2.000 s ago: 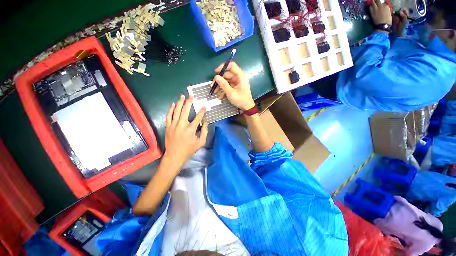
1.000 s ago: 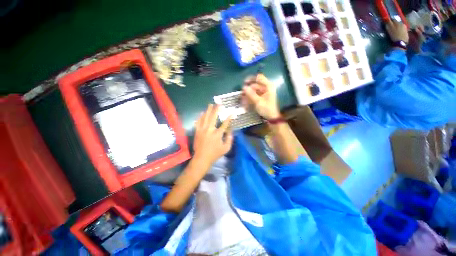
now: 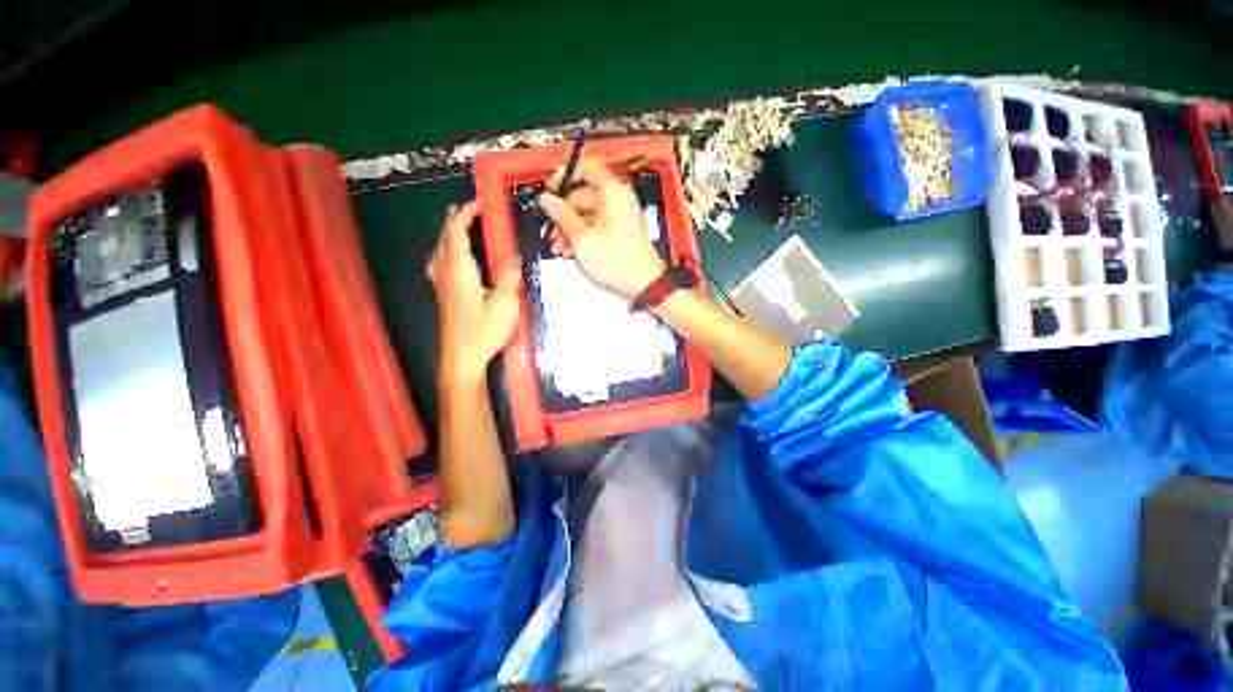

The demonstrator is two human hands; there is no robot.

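Observation:
An open tablet (image 3: 595,331) with a large white block lies in a red frame (image 3: 617,422) in front of me. My right hand (image 3: 605,233) is over the tablet's upper end and holds dark tweezers (image 3: 573,160), pointing up and slightly right. The tweezers' tip is hard to see under the fingers. My left hand (image 3: 473,300) is open at the frame's left side, its fingers along the edge. The adhesive sheet (image 3: 798,292) lies on the bench to the right of the frame, with no hand on it.
Stacked red frames with another open tablet (image 3: 139,419) stand at left. A cream-and-black parts pile (image 3: 737,152), blue bin (image 3: 886,173) and white foam tray (image 3: 1009,291) lie at right. A cardboard box (image 3: 953,395) is below the bench edge. Another person's blue sleeve (image 3: 1179,354) shows at far right.
The view has swung left. Both hands have gone from the adhesive sheet to the tablet's red frame. The right hand still has the tweezers; the sheet is left on the bench.

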